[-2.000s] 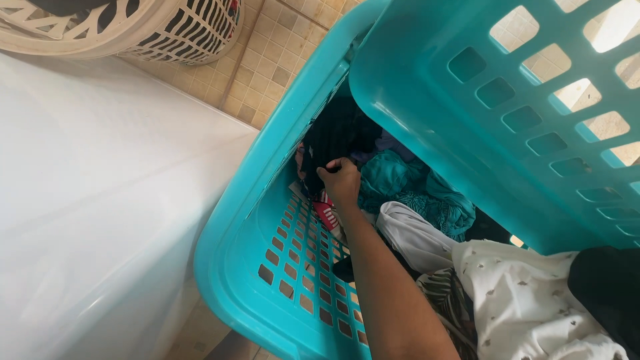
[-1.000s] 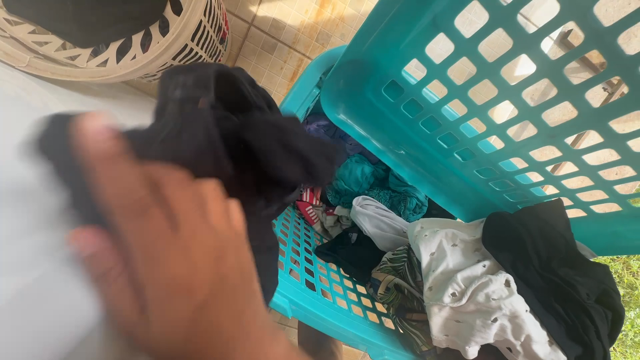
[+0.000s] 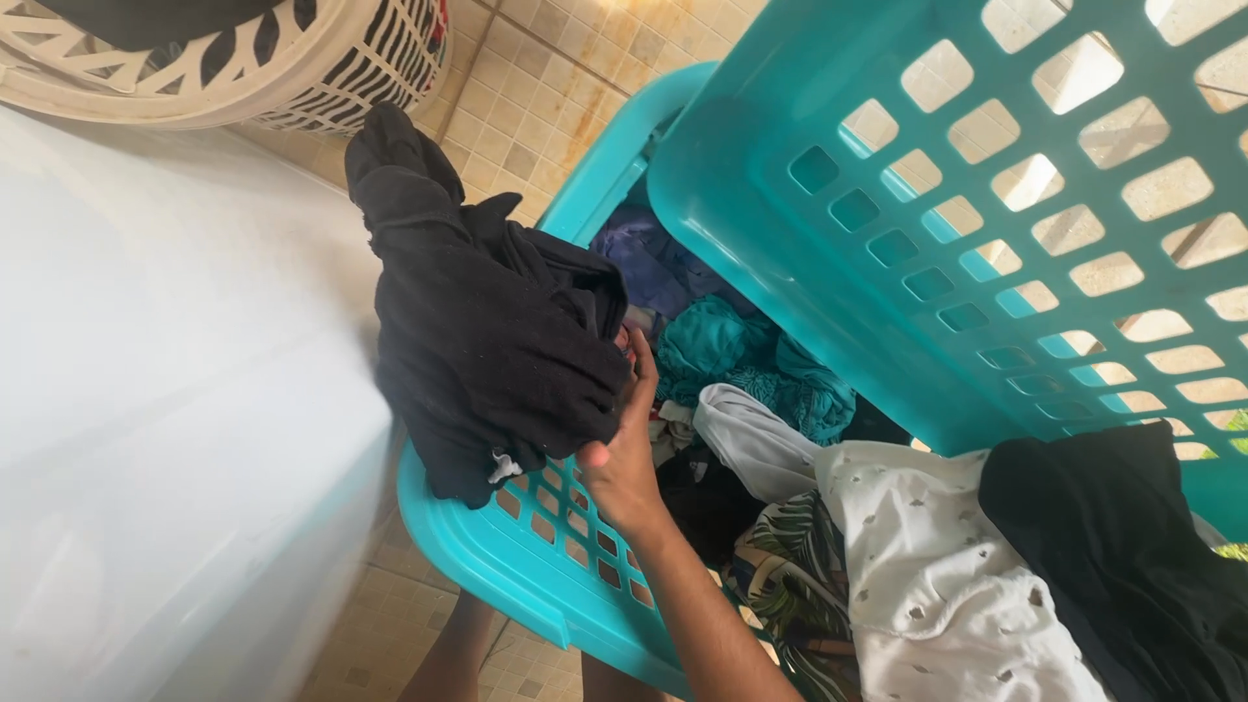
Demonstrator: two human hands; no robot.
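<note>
My right hand (image 3: pixel 624 453) is closed on the edge of a bunched black cloth garment (image 3: pixel 487 341), which hangs over the left rim of a turquoise plastic laundry basket (image 3: pixel 458 546). Inside the basket lie a purple cloth (image 3: pixel 648 258), a crumpled teal garment (image 3: pixel 726 341), a light grey cloth (image 3: pixel 756 439) and a dark leaf-patterned cloth (image 3: pixel 795 565). A white garment with small holes (image 3: pixel 936 546) and a black cloth (image 3: pixel 1102 526) are draped at the lower right. My left hand is out of view.
A large smooth white surface (image 3: pixel 175 341) fills the left side. At the upper left, a beige slatted plastic basket (image 3: pixel 361 73) has dark cloth on top. A second turquoise perforated basket part (image 3: pixel 877 224) rises on the right. Tiled floor (image 3: pixel 526 107) shows between them; my legs are below.
Two seconds ago my right hand was inside the turquoise basket. One second ago it was at the left with the black garment; now hand and garment are nearer the basket's left rim.
</note>
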